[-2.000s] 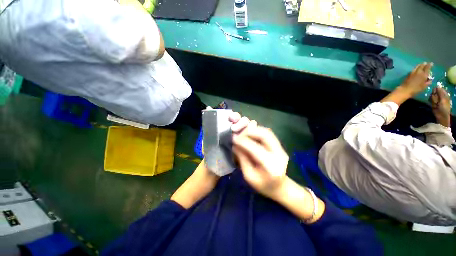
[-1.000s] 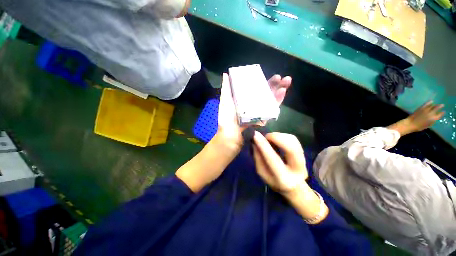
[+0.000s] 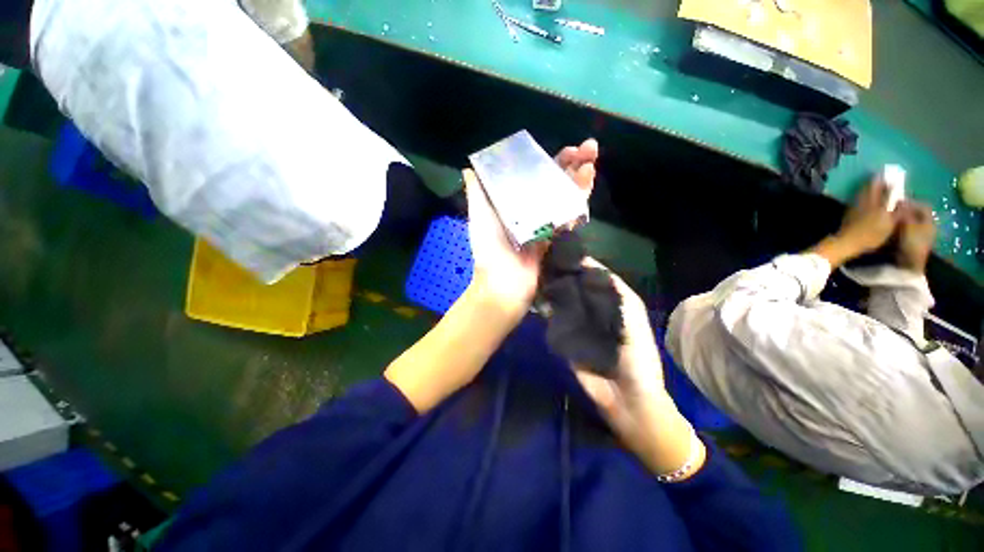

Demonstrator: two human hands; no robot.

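Note:
A silver-white metal-cased electronic module (image 3: 529, 190) with a green part at its near end lies in my left hand (image 3: 502, 262). The thumb is along its left edge and the fingertips show at its right. My right hand (image 3: 637, 372) holds a black crumpled wiping cloth (image 3: 584, 307), which hangs over the fingers close to the module's near end. The cloth hides most of the right fingers. Whether the cloth touches the module is hard to tell.
A green bench (image 3: 647, 86) runs across the top, bearing a tan board (image 3: 793, 32), a black rag (image 3: 817, 149) and thin tools (image 3: 529, 27). People work at left and right. A yellow crate (image 3: 254, 297) and a blue stool (image 3: 440, 264) stand on the floor.
The module has been turned from its grey side to its broad pale side in my left hand. The cloth now spreads over my right fingers. The person at right now holds a small white thing.

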